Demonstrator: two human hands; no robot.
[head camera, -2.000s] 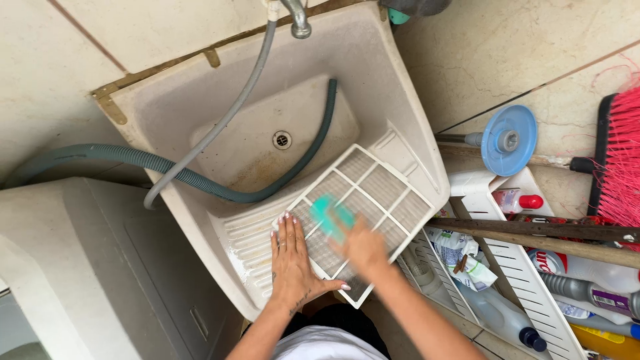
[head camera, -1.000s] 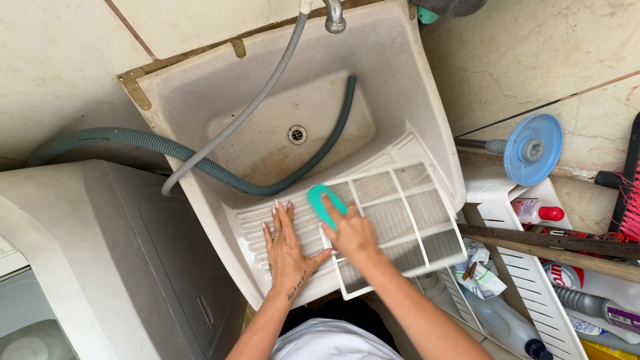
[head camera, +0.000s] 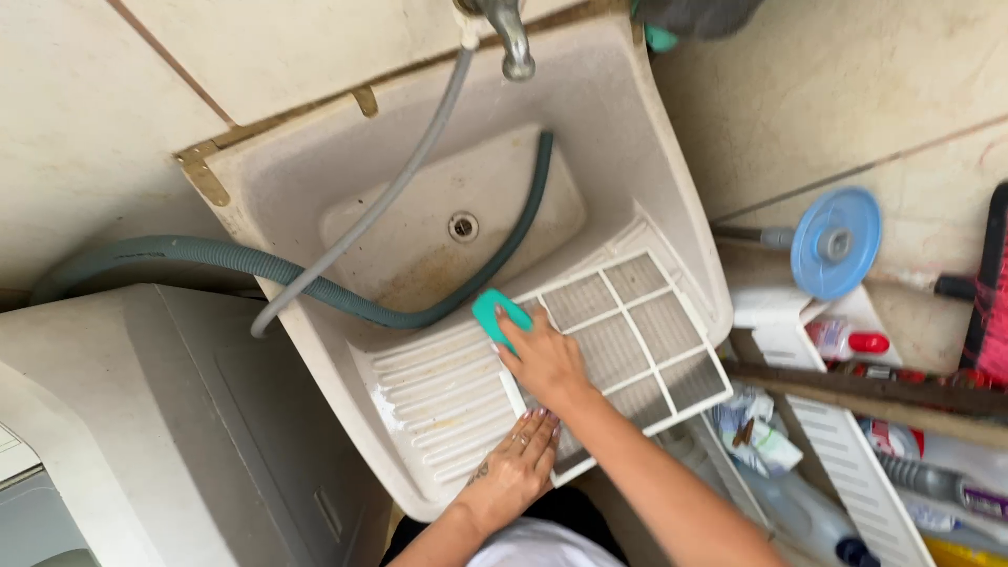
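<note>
A white framed mesh filter (head camera: 647, 340) lies over the ribbed washboard (head camera: 441, 394) of a laundry sink (head camera: 370, 291), its right corner reaching past the rim. My right hand (head camera: 547, 358) holds a teal scrubbing brush (head camera: 498, 316) by its back, at the filter's upper left corner; its bristles are hidden. My left hand (head camera: 521, 457) rests on the filter's lower left edge, fingers together, below the right hand. Part of the mesh is hidden under my right forearm.
A grey hose (head camera: 394, 193) and a green corrugated hose (head camera: 346, 295) cross the sink's left side. Above is a metal faucet (head camera: 512, 39). A grey appliance (head camera: 181, 394) stands left; a blue plunger (head camera: 836, 242) and a white rack (head camera: 858, 472) with bottles stand right.
My left hand has moved from the washboard onto the filter's lower left edge. The brush has moved left across the filter to its upper left corner. The filter's angle has shifted.
</note>
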